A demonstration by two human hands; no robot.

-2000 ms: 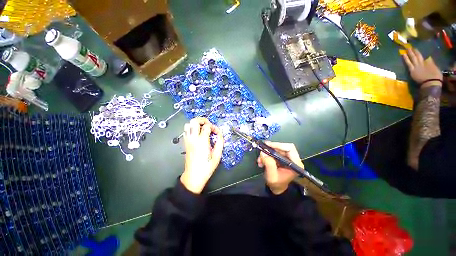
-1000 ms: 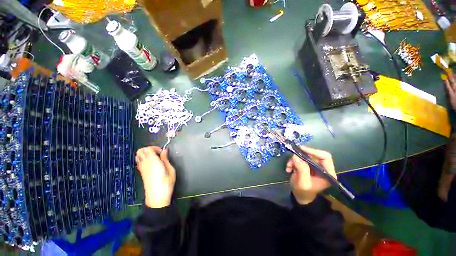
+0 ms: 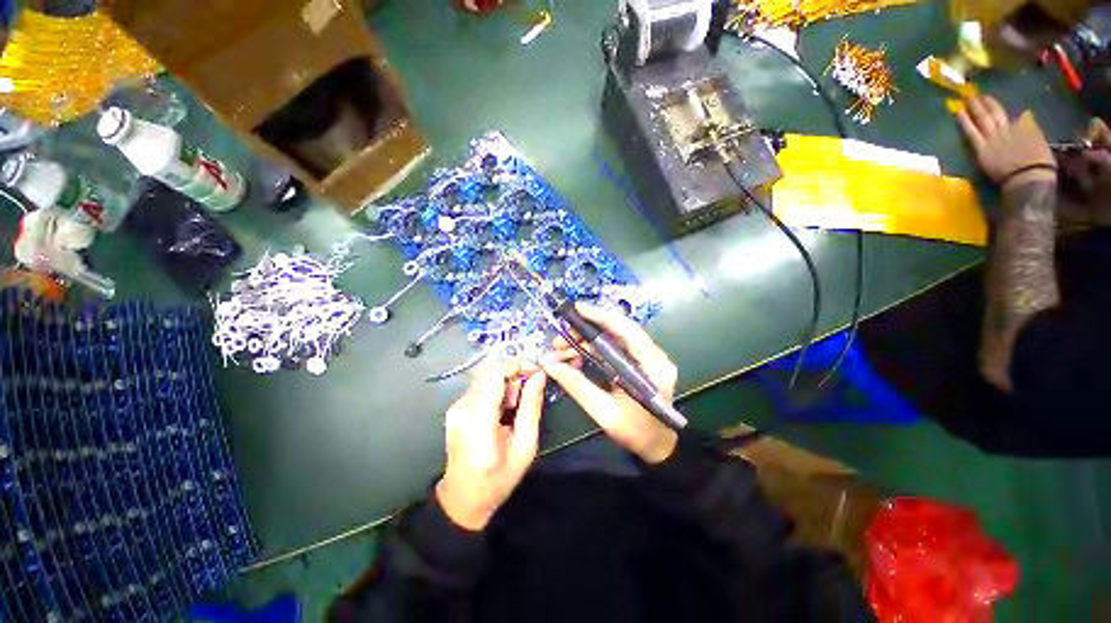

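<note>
A blue circuit board panel (image 3: 487, 231) lies in front of me, with several white wired components hanging off its left edge. My right hand (image 3: 627, 396) holds the soldering iron (image 3: 609, 359), its tip pointing up and left over the panel. My left hand (image 3: 487, 444) is at the panel's near edge, fingertips pinched close to my right fingertips. A small piece seems to be between the fingers, probably a wired component, mostly hidden. A tangled pile of white wired components (image 3: 286, 310) lies left of the panel.
The soldering station (image 3: 694, 158) stands right of the panel, with yellow sheets (image 3: 877, 195) beyond. A cardboard box (image 3: 323, 110), bottles (image 3: 171, 158) and a black phone (image 3: 189, 231) are upper left. Stacked panels (image 3: 110, 450) stand left. A person's arm (image 3: 1021, 262) is at right.
My left hand went to the white pile, where it was at a component, and is now back at the panel's near edge. My right hand has moved closer to it with the iron.
</note>
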